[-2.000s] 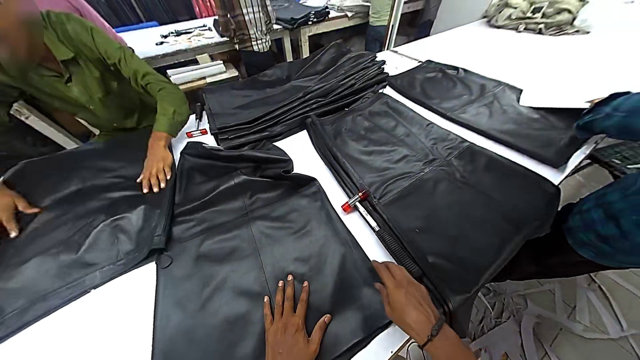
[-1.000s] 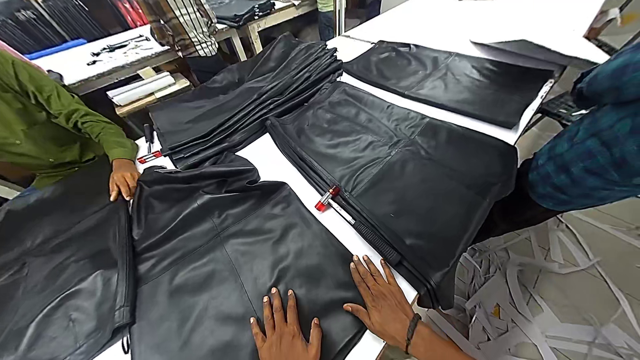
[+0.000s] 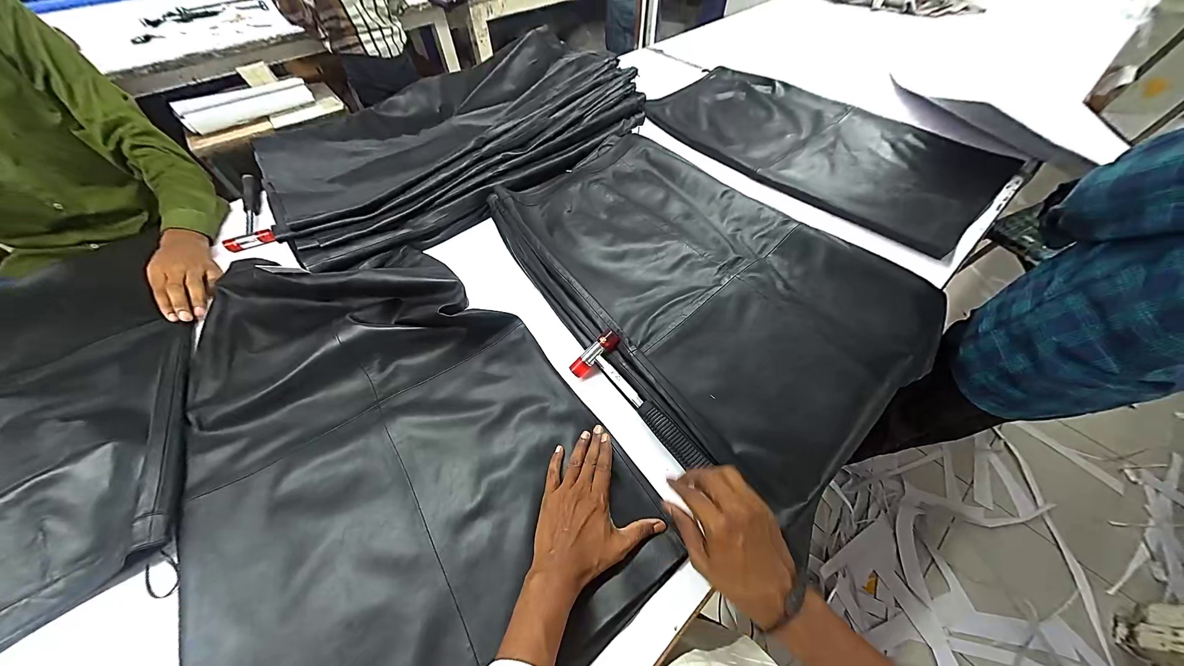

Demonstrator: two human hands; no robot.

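A black leather panel (image 3: 305,518) with stitched seams lies spread on the white tabletop (image 3: 518,277). My left hand (image 3: 581,518) rests flat on its right part, fingers apart, holding nothing. My right hand (image 3: 735,541), slightly blurred, is at the panel's right edge, fingers bent; whether it grips the edge cannot be told. Just above it lies a hammer (image 3: 629,393) with red faces and a black ribbed handle, alongside a second black leather piece (image 3: 768,342). A second red-faced hammer (image 3: 250,239) lies at the upper left.
A co-worker's hand (image 3: 183,276) rests by another leather piece (image 3: 74,444) on the left. Behind is a stack of black leather pieces (image 3: 462,148); a further piece (image 3: 851,157) lies upper right. A person in a checked sleeve (image 3: 1082,305) stands right. Paper strips (image 3: 971,555) litter the floor.
My right hand's fingers, spread flat before, are now bent near the panel's edge. My left hand remains on the leather. The view has shifted.
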